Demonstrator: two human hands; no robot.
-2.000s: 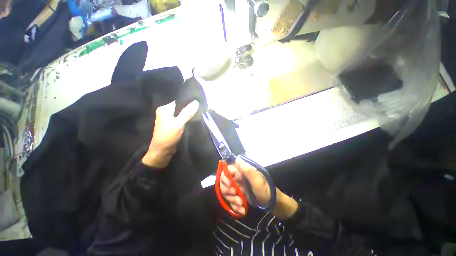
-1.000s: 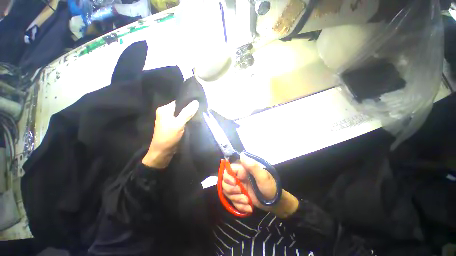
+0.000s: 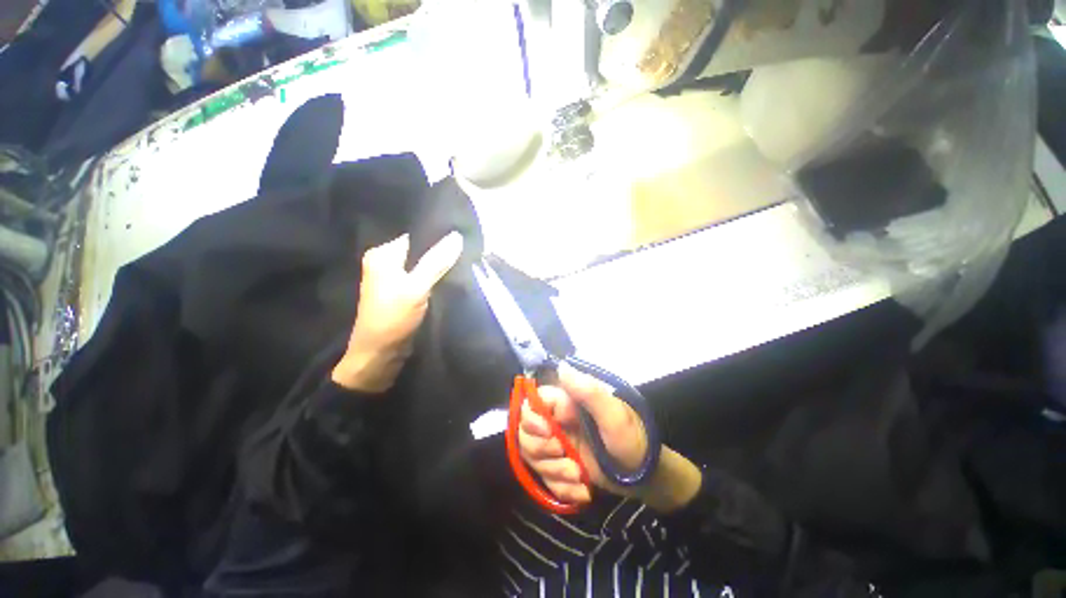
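Observation:
A large black fabric garment piece (image 3: 222, 280) lies over the left of the machine table and hangs down in front of me. My left hand (image 3: 395, 310) grips its edge, thumb on top, below the bright lamp glare. My right hand (image 3: 590, 432) holds the fabric scissors (image 3: 511, 315), with one red and one dark blue loop handle. The metal blades point up and left, their tips at the cloth edge just right of my left thumb. The blades look nearly closed; glare makes the exact contact with the cloth hard to tell.
The cream sewing machine head (image 3: 760, 41) spans the top right. The white machine bed (image 3: 725, 292) runs below it. A clear plastic bag (image 3: 982, 175) hangs at right, by a dark rectangular object (image 3: 871, 187). Striped clothing (image 3: 596, 555) shows at my lap. Bluish plastic items (image 3: 234, 29) lie at top left.
My right hand and the scissor handles have shifted slightly right since the earliest frame. My left hand and the cloth have hardly moved.

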